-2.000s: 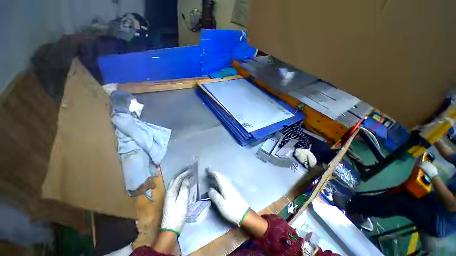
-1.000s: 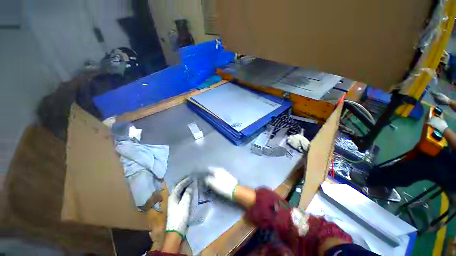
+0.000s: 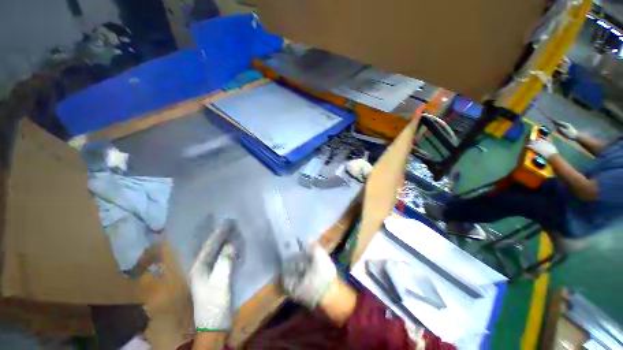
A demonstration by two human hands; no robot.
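Note:
My right hand [image 3: 311,277], in a white glove with a greyed palm, is at the bench's near edge. It grips a pale, thin metal bracket [image 3: 279,210], which points up and away over the bench; the bracket is blurred. My left hand [image 3: 213,280], in a white glove with greyed fingers, is over the near left of the grey bench top [image 3: 186,205]. Its fingers are blurred and apart, and I see no part in it. Another pale metal bracket [image 3: 207,145] lies mid-bench towards the back.
A pale blue rag [image 3: 133,205] lies left beside a cardboard flap [image 3: 65,225]. Blue-edged sheets [image 3: 277,119], small parts [image 3: 321,174] and a spare glove [image 3: 358,169] lie right. A lower white sheet [image 3: 451,314] holds metal pieces [image 3: 423,290]. A person [image 3: 594,184] holds an orange tool.
My hands have moved apart. The right one has gone right to the bench edge with a bracket; the left no longer shows parts. The camera view has turned right. A bracket appeared mid-bench one second ago.

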